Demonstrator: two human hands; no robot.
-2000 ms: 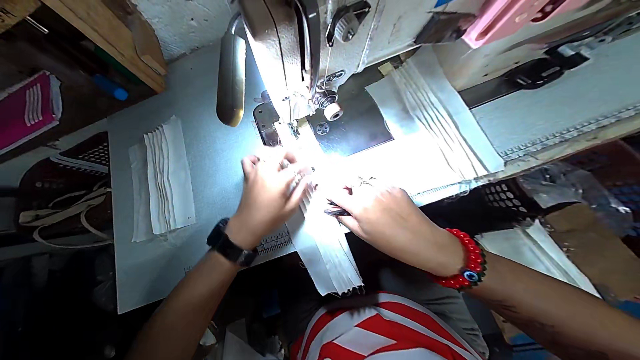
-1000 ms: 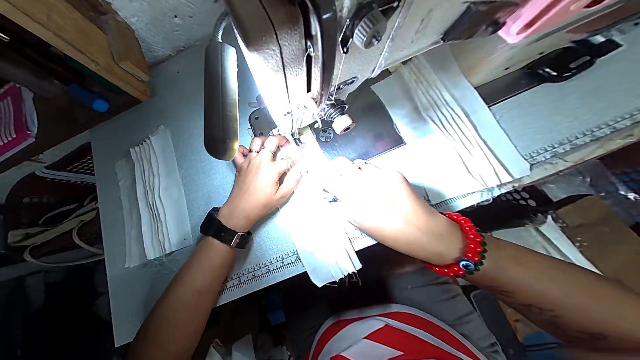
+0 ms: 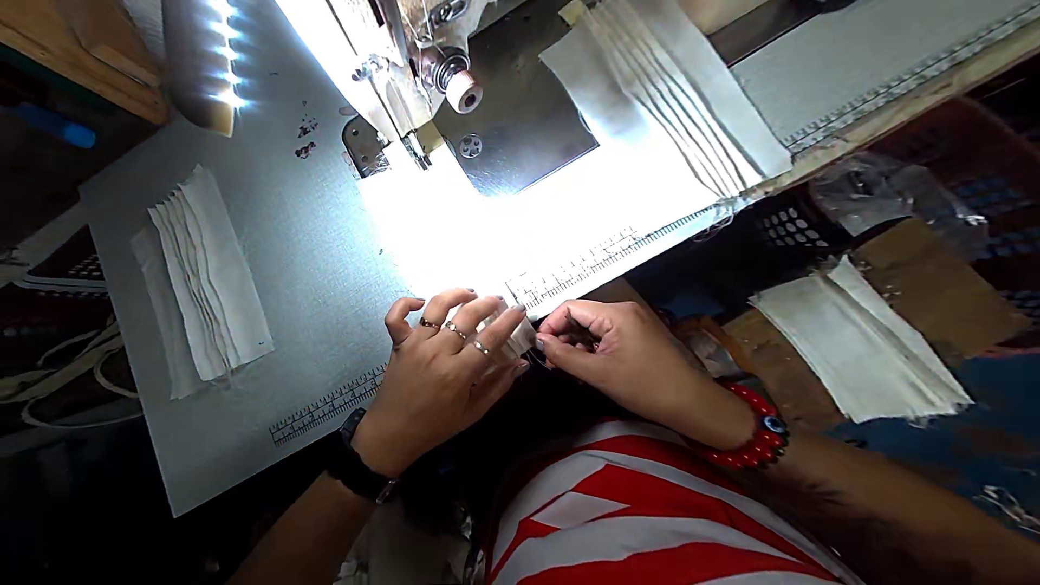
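Observation:
A white fabric strip (image 3: pixel 443 236), washed out by the lamp, runs from under the sewing machine's presser foot (image 3: pixel 416 151) to the table's front edge. My left hand (image 3: pixel 451 353), fingers spread, lies on its near end. Close beside it, my right hand (image 3: pixel 597 341) has thumb and fingertips pinched at the strip's end; a small dark item shows in that hand, too hidden to name. Pleated white fabric pieces (image 3: pixel 203 276) lie at the table's left, and more pleated pieces (image 3: pixel 666 97) lie right of the machine head.
An LED lamp (image 3: pixel 203 65) hangs at the upper left. Printed rulers (image 3: pixel 329 404) run along the table's front edge. Below the table on the right are white fabric pieces (image 3: pixel 861 341) on brown cardboard (image 3: pixel 942 284), and a clear plastic bag (image 3: pixel 886 191). A wooden frame (image 3: pixel 89 57) stands upper left.
Both hands have moved from near the presser foot towards me, to the strip's near end at the table edge. The view has come closer to the table.

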